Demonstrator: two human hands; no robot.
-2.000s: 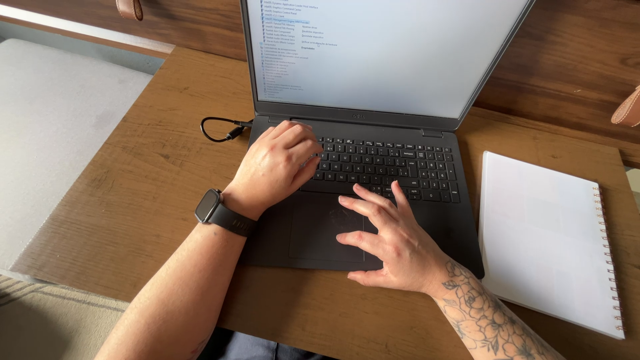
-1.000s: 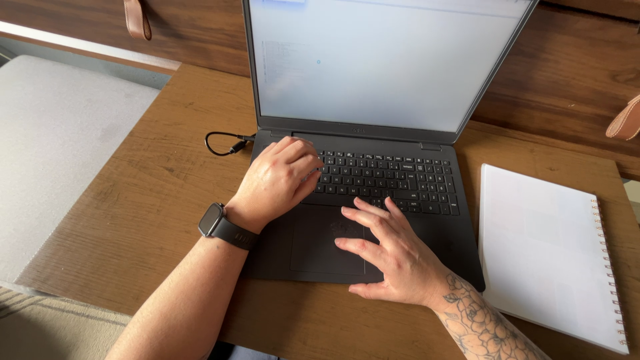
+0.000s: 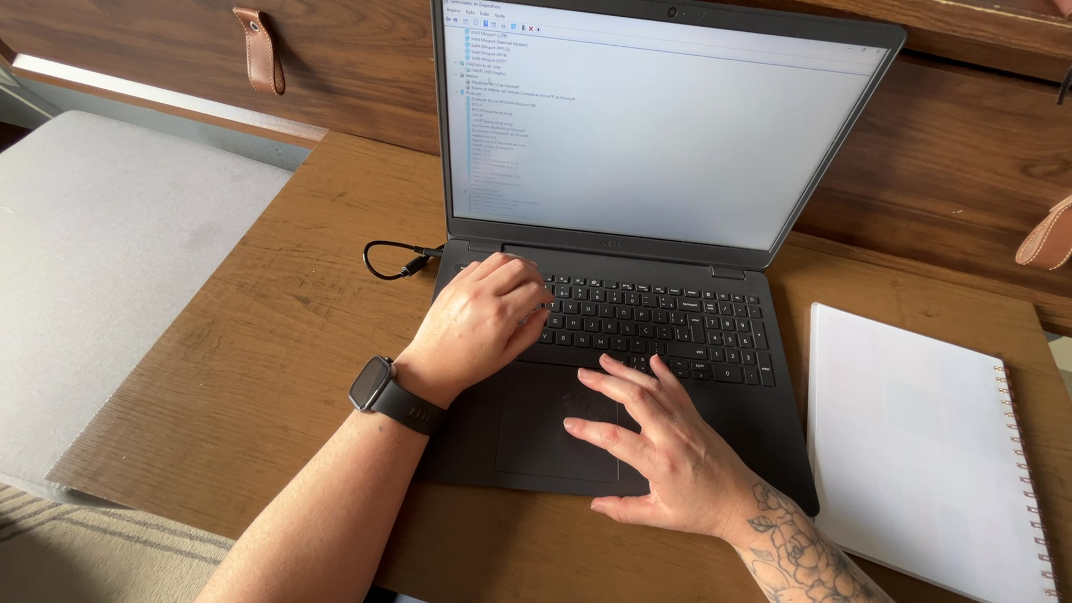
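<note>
A black Dell laptop [image 3: 720, 419] lies open on a wooden table, its screen [image 3: 670, 134] showing a window with a long list of small entries at the left. My left hand [image 3: 477, 327], with a black smartwatch [image 3: 373, 383] on the wrist, rests over the left part of the keyboard [image 3: 620, 322], fingers curled down and their tips hidden. Over the right side of the touchpad [image 3: 544, 427] my right hand [image 3: 662, 444] is spread, its upper fingertips near the lower keys; whether they touch is unclear. It holds nothing.
A white spiral-bound notebook [image 3: 921, 444] lies right of the laptop. A short black cable [image 3: 385, 272] loops from the laptop's left side. Behind stands a wood panel [image 3: 360, 67] with leather pulls [image 3: 261, 54]. A grey padded seat [image 3: 126, 234] is at the left of the table [image 3: 276, 335].
The screen, nearly blank with faint content a second ago, now shows a window with a list. Both hands have kept nearly the same places.
</note>
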